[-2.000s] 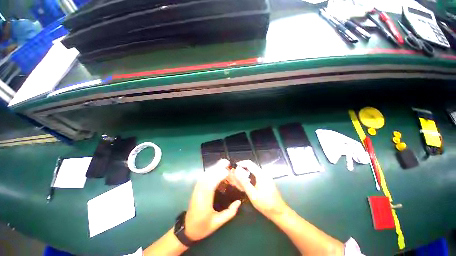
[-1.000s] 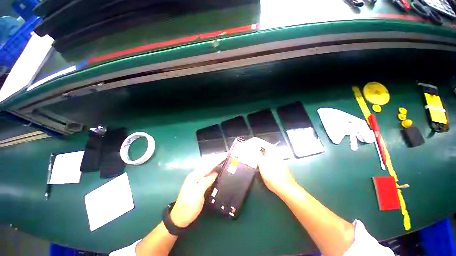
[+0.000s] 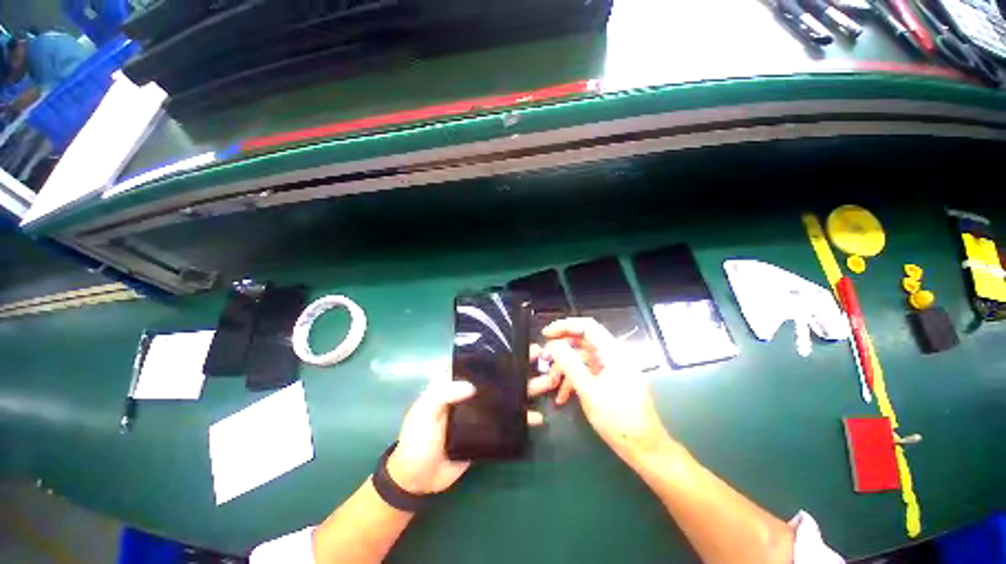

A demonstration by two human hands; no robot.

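Note:
My left hand [image 3: 432, 432] holds a phone screen assembly [image 3: 488, 380] upright, its glossy black front facing me, with the thumb on its left edge and fingertips showing at its right edge. My right hand [image 3: 596, 380] is beside its right edge with bent fingers; whether its fingertips touch the assembly or hold something small is unclear. Behind my hands, more black screen assemblies lie in a row on the green bench, among them one [image 3: 684, 308] at the right end with a bright reflection. The held assembly and my right hand partly cover the others.
Left are a masking tape roll [image 3: 330, 331], black pouches [image 3: 274, 336], paper slips [image 3: 261, 443] and a black pen [image 3: 135, 380]. Right are a white cloth [image 3: 781, 300], red pad [image 3: 871, 453], red pen [image 3: 854, 331], yellow tape strip [image 3: 907, 485] and yellow discs [image 3: 856, 231]. A raised shelf [image 3: 441, 127] crosses behind.
The held assembly has turned from its back, with the pale patch and orange bits, to its glossy front and stands more upright. My right hand has moved from its top to its right side.

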